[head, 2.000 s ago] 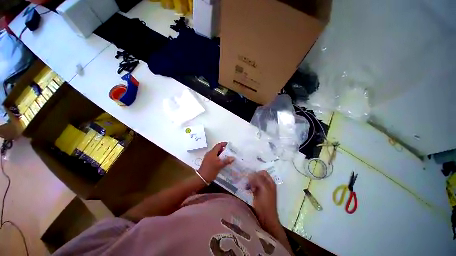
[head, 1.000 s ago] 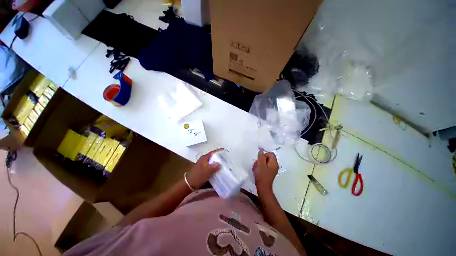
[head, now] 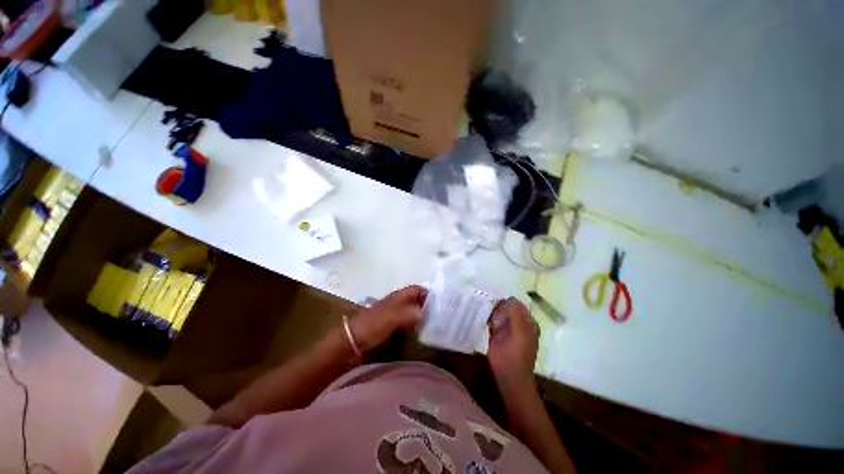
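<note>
My left hand (head: pixel 396 310) and my right hand (head: pixel 515 335) hold a white product box (head: pixel 456 317) between them at the bench's front edge. The left fingers are on its left side and the right fingers on its right side. Lines of print show on its face; they are too blurred to read. Another white box (head: pixel 319 238) with a small yellow round mark sits on the bench to the left. A thin white bag or sheet (head: pixel 292 186) lies behind it. A clear poly bag (head: pixel 474 185) is heaped beyond my hands.
Scissors (head: pixel 611 289) and a utility knife (head: pixel 547 306) lie to the right, near a cable coil (head: pixel 546 252). A tape roll (head: pixel 183 176) and dark cloth (head: pixel 282 97) are at the left. A brown carton (head: pixel 403 74) stands behind. Cartons of yellow boxes (head: pixel 148 287) stand below the bench.
The box has turned and moved right from my left hand alone to between both hands. My right hand has come off the bench area onto it. The view has shifted right.
</note>
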